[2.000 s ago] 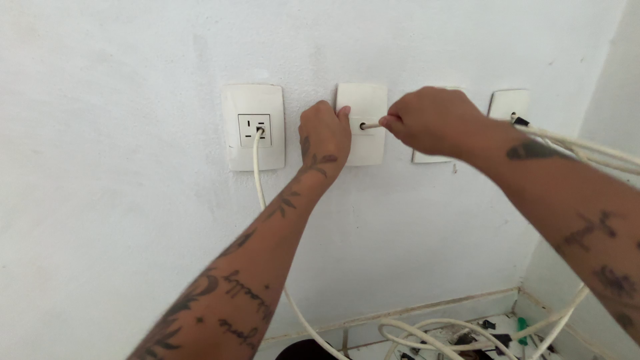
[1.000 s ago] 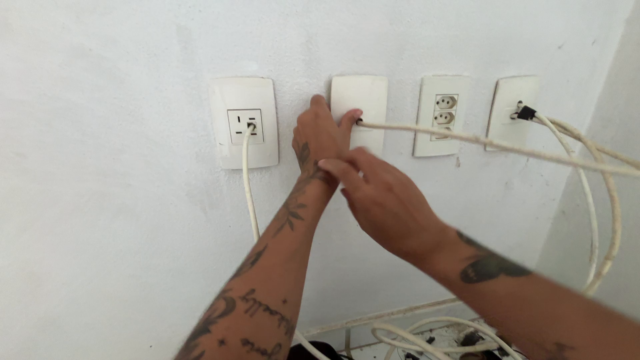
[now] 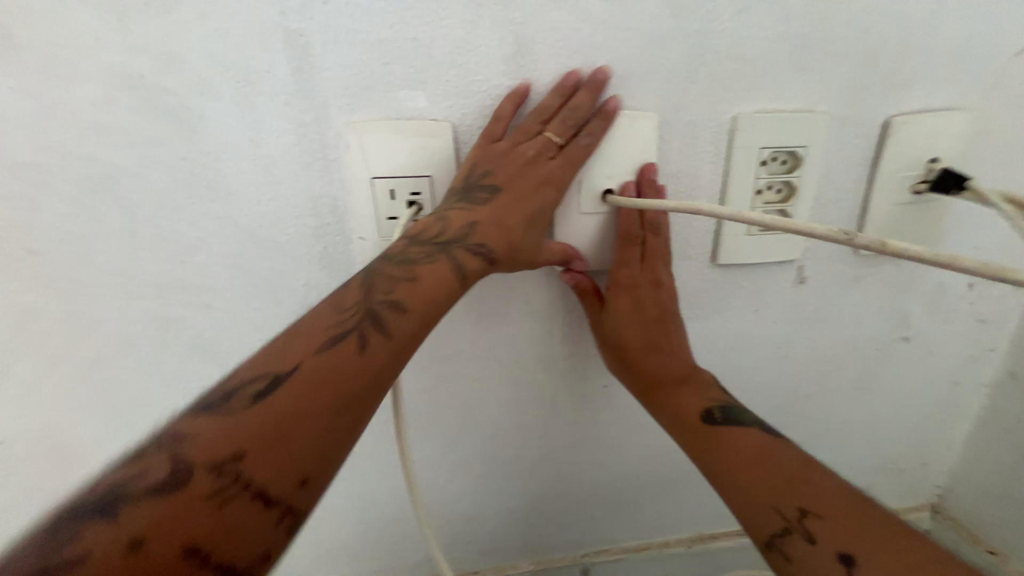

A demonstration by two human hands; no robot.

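Observation:
A white wall plate (image 3: 636, 148) lies against the wall between my two hands. My left hand (image 3: 532, 188) rests flat with fingers spread over the plate's left side, a ring on one finger. Fingers of my right hand (image 3: 644, 296) press flat along the plate's lower right part, its thumb near my left thumb at the bottom edge. From a hole in the plate's middle a white cable (image 3: 768, 220) runs out to the right, passing over my right fingertips. Neither hand grips anything.
A wall plate with slotted sockets (image 3: 400, 152) is at left, with a thin white cable (image 3: 410, 464) hanging from it. To the right are a plate with round-pin sockets (image 3: 736, 192) and another plate (image 3: 888, 200) with cables and a black piece (image 3: 950, 182). The wall meets a corner at right.
My left hand has opened from the plate's left edge and now lies flat across it. My right hand, on the cable two seconds ago and at my left wrist one second ago, is now on the plate.

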